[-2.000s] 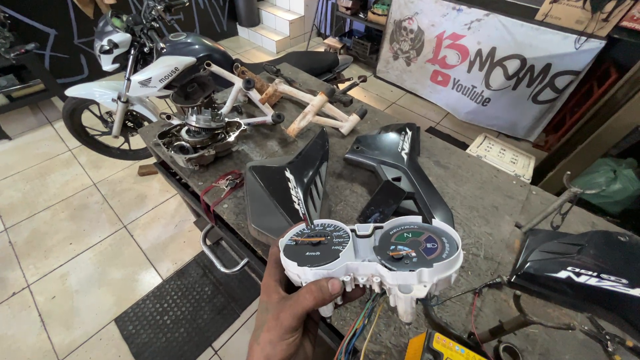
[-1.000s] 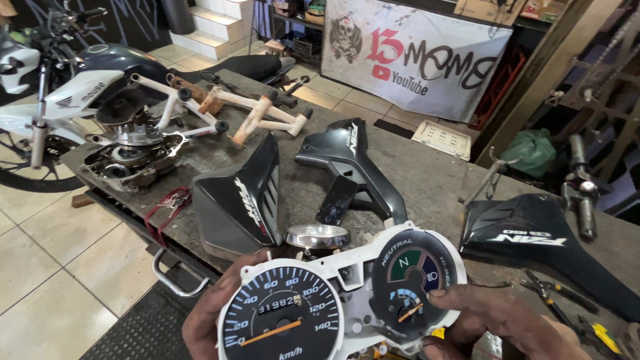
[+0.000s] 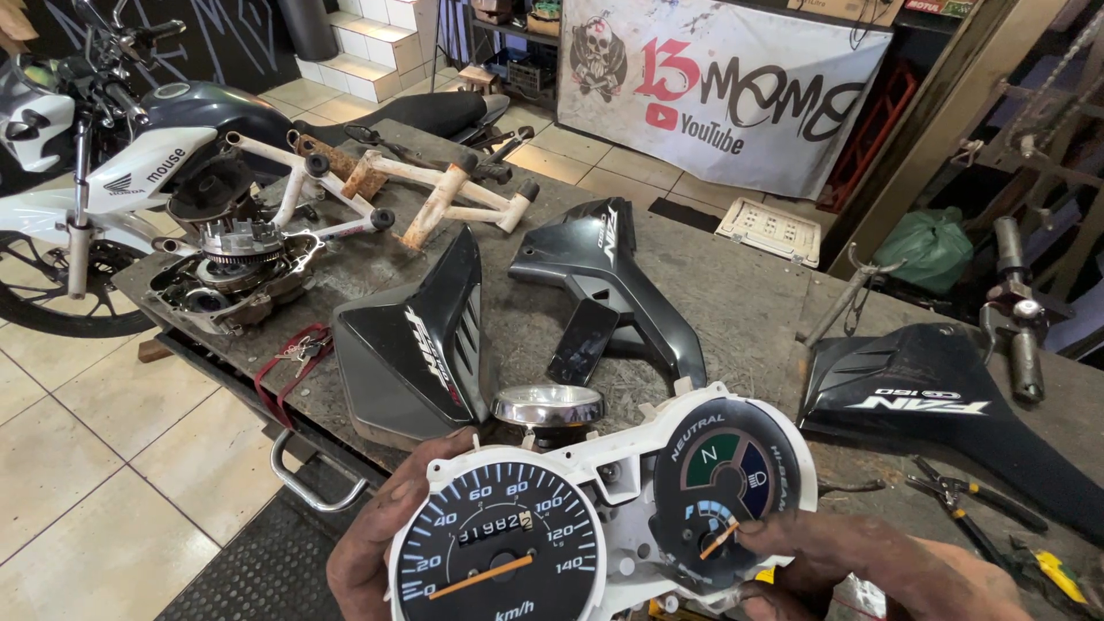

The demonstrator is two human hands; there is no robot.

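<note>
A motorcycle instrument cluster (image 3: 621, 483) with a white plastic housing, a speedometer dial on the left and a smaller fuel and indicator dial on the right fills the lower middle. My left hand (image 3: 379, 526) grips its left edge, with fingers behind the housing. At the right dial, my right hand (image 3: 871, 561) has its index fingertip at the orange fuel needle (image 3: 718, 541); its other fingers are partly out of frame below. Just behind the cluster is a round chrome-rimmed part (image 3: 548, 405). Black side fairings (image 3: 414, 345) and a dark phone (image 3: 584, 341) lie beyond it.
On the workbench (image 3: 742, 302) are an open engine casing (image 3: 237, 276), white frame parts (image 3: 444, 203), keys on a red strap (image 3: 297, 358), another fairing (image 3: 914, 388), pliers (image 3: 957, 500) and a handlebar part (image 3: 1018, 310). A white motorcycle (image 3: 129, 172) stands at the left. A metal handle (image 3: 319, 487) juts from the bench edge.
The cluster, held by my left hand alone two seconds ago, is now closer to the camera. My right hand has come in at its right dial.
</note>
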